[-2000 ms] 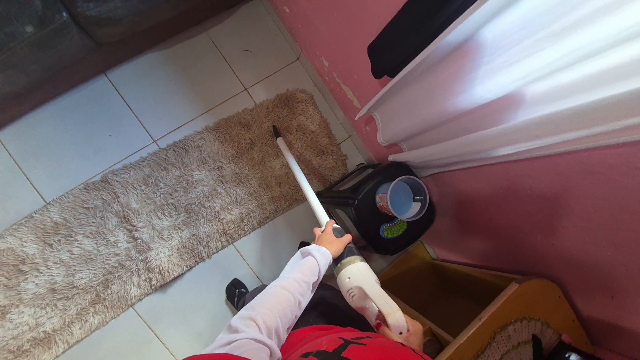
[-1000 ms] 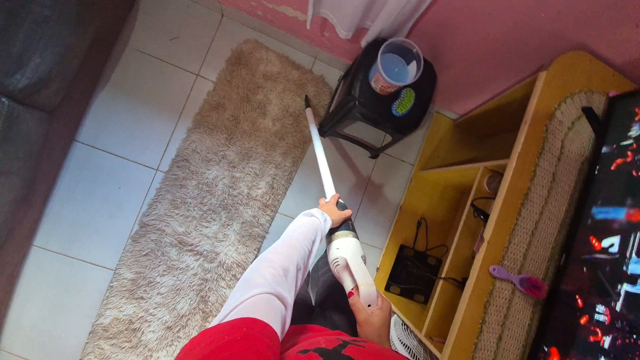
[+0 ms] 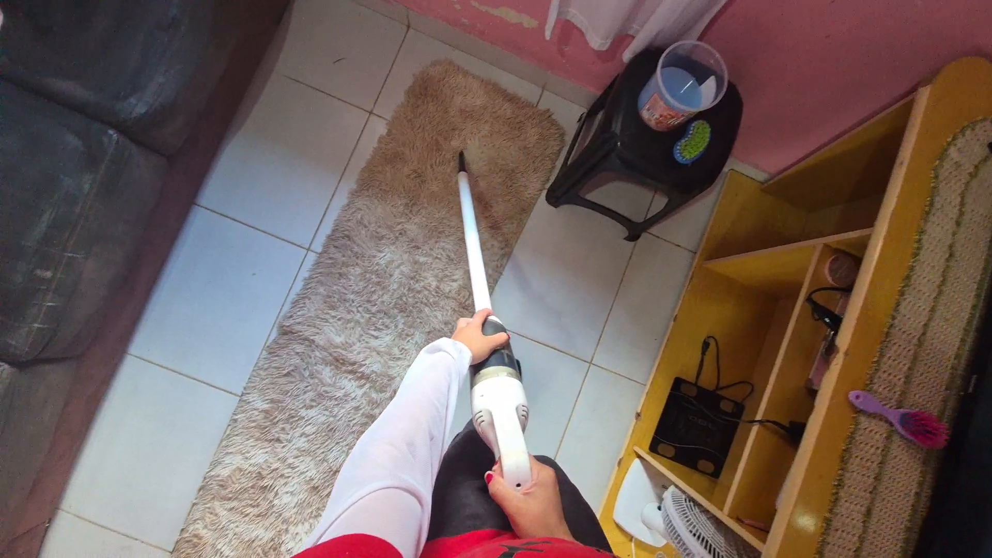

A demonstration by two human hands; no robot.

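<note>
My left hand [image 3: 479, 336], at the end of a white sleeve, is wrapped round the dark front part of a white stick vacuum cleaner [image 3: 498, 395]. Below it, my right hand [image 3: 532, 502] grips the rear handle, with red nail polish showing on the thumb. The vacuum's long white tube [image 3: 474, 240] runs forward and ends in a narrow black nozzle [image 3: 462, 162], which is over the brown far end of a shaggy rug [image 3: 372, 279]. Whether the tip touches the pile cannot be told.
A black plastic stool [image 3: 620, 147] bears a clear bucket [image 3: 682, 87] and a green-and-blue brush [image 3: 692, 142]. At right stands a wooden TV unit [image 3: 845, 372] with a purple hairbrush [image 3: 899, 419] on its runner and a white fan [image 3: 690, 523] low down. A dark sofa [image 3: 70, 217] is at left.
The view has swung right since the first frame, bringing the TV unit in, and then back slightly left. Both hands stay on the vacuum, and its nozzle remains at the rug's far end.
</note>
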